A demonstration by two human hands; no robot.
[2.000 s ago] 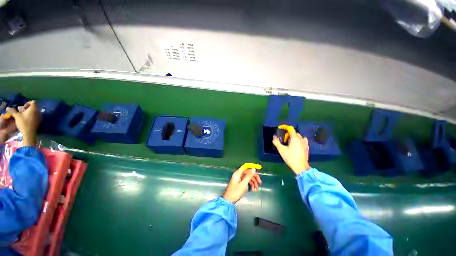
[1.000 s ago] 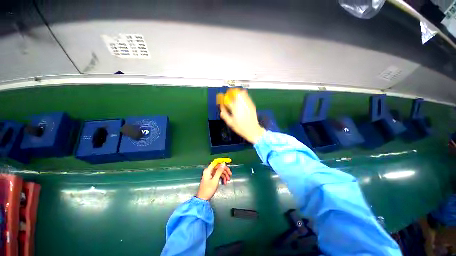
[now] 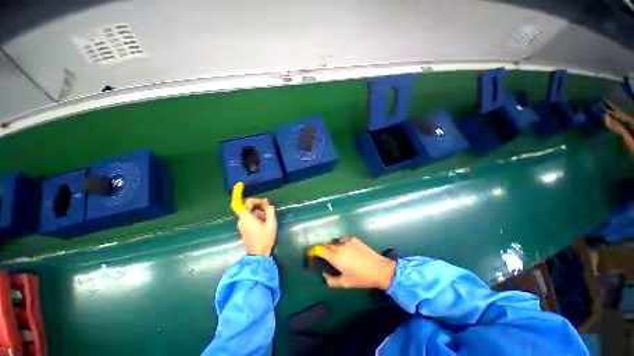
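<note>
My right hand [image 3: 358, 263], with a yellow finger cot, is closed on a black block [image 3: 321, 264] low over the green worktop [image 3: 174, 299]. My left hand [image 3: 257, 229] is at the belt's near edge, its yellow-covered digit pointing up and its other fingers curled; whether it holds something small is unclear. Just beyond it, a blue box [image 3: 263, 182] has its panel flat, with a dark oval in the middle. The printed blue lid [image 3: 321, 163] beside it bears a black piece [image 3: 307, 139].
More blue boxes stand along the green belt [image 3: 194, 132]. The box to the right [image 3: 379, 158] is open, its slotted panel [image 3: 381, 104] upright. Black pieces [image 3: 309, 318] lie on the near worktop. A red tray [image 3: 28, 313] is at lower left; another person's hand [image 3: 619, 125] is far right.
My right hand has come back from the box to the worktop and closed on a black block. That box's raised panel is now flat. The view has shifted to the right.
</note>
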